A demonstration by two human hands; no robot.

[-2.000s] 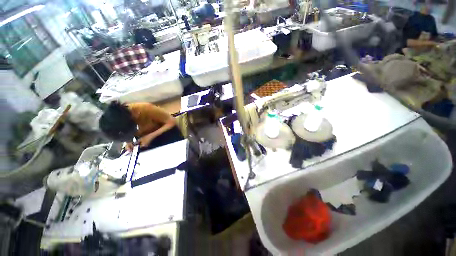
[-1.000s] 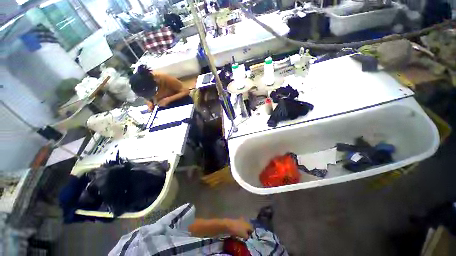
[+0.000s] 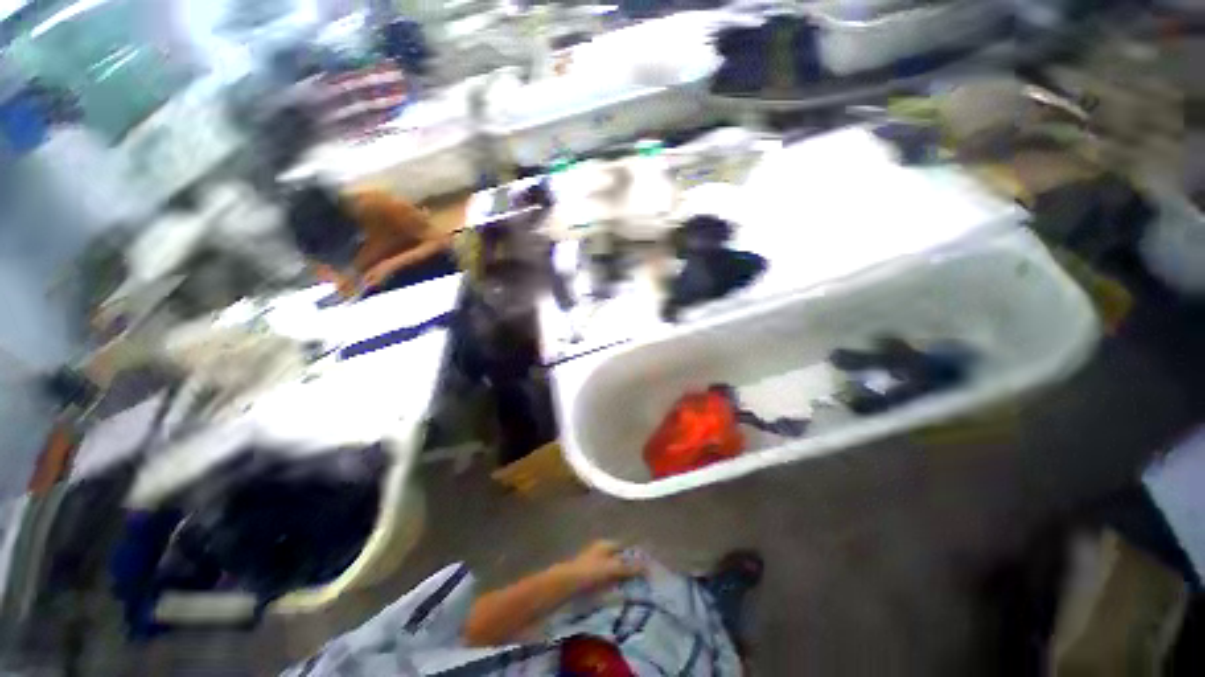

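My left hand (image 3: 597, 565) is small and blurred at the bottom centre. It lies in front of my striped shirt, its bare forearm coming out of the sleeve from the left. Whether its fingers hold anything cannot be told. A red patch shows on or by the shirt below it. My right hand is not visible. Nearest ahead is a long white tub (image 3: 846, 446). It holds an orange-red bundle (image 3: 694, 434) on its left and dark scraps (image 3: 899, 374) on its right.
A white table (image 3: 859, 199) behind the tub carries a dark heap (image 3: 711, 269). At left, a person in orange (image 3: 390, 232) bends over a sewing table (image 3: 357, 384). A pale-rimmed tub (image 3: 386, 522) of black fabric stands in front. A dark aisle runs between the tables. The picture is blurred.
The view first tilted down, bringing my left arm and shirt into the picture. Since then the tub and tables have shifted left in view, and my left hand sits slightly higher and further left.
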